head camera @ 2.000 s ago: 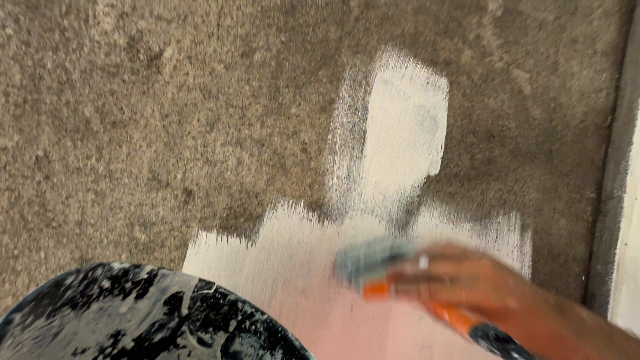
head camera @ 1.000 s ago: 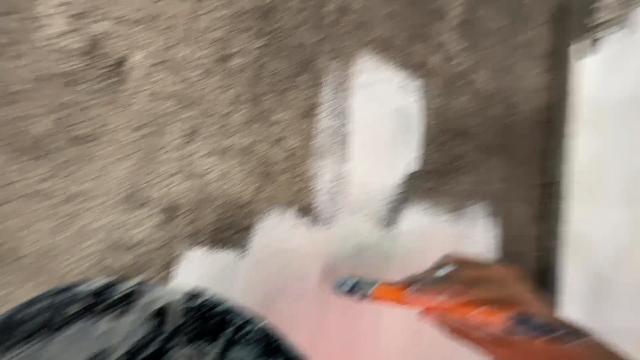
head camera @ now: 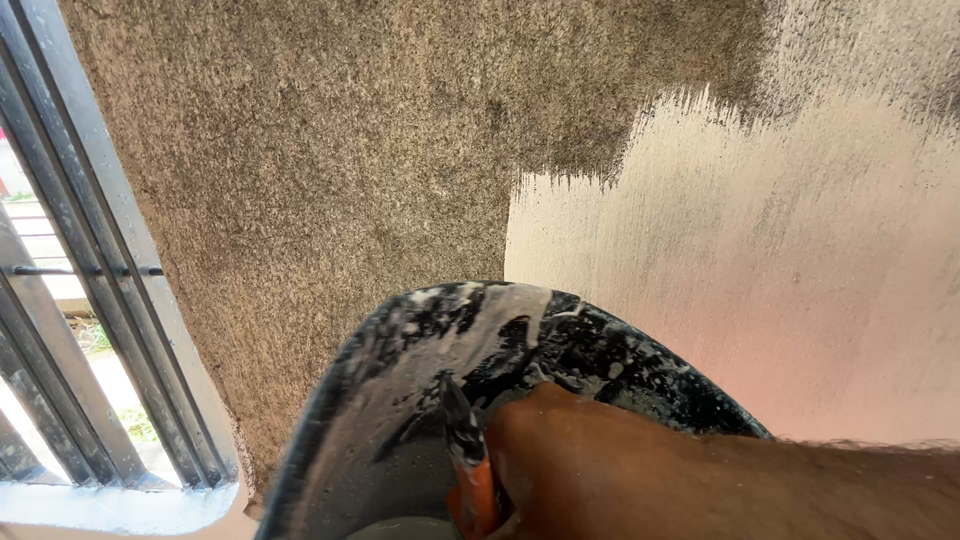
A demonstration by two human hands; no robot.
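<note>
My right hand (head camera: 551, 465) reaches in from the lower right and is closed around the orange and black handle of a paintbrush (head camera: 476, 476). Both are inside a black bucket (head camera: 600, 322), its inner wall smeared and spattered with light paint. The brush's bristles are hidden low in the bucket; some pale paint (head camera: 401, 529) shows at the bottom edge. Behind the bucket stands a rough brown wall (head camera: 337, 172), with a freshly coated whitish area (head camera: 750, 247) ending in ragged upper brush marks. My left hand is out of the picture.
At the left, dark metal window bars (head camera: 97, 270) run beside the wall's edge, with bright daylight and some greenery behind them. A pale sill (head camera: 112, 506) lies below the bars.
My right hand has moved with the brush from the painted part of the wall into the bucket. The view has swung left, bringing the window bars in.
</note>
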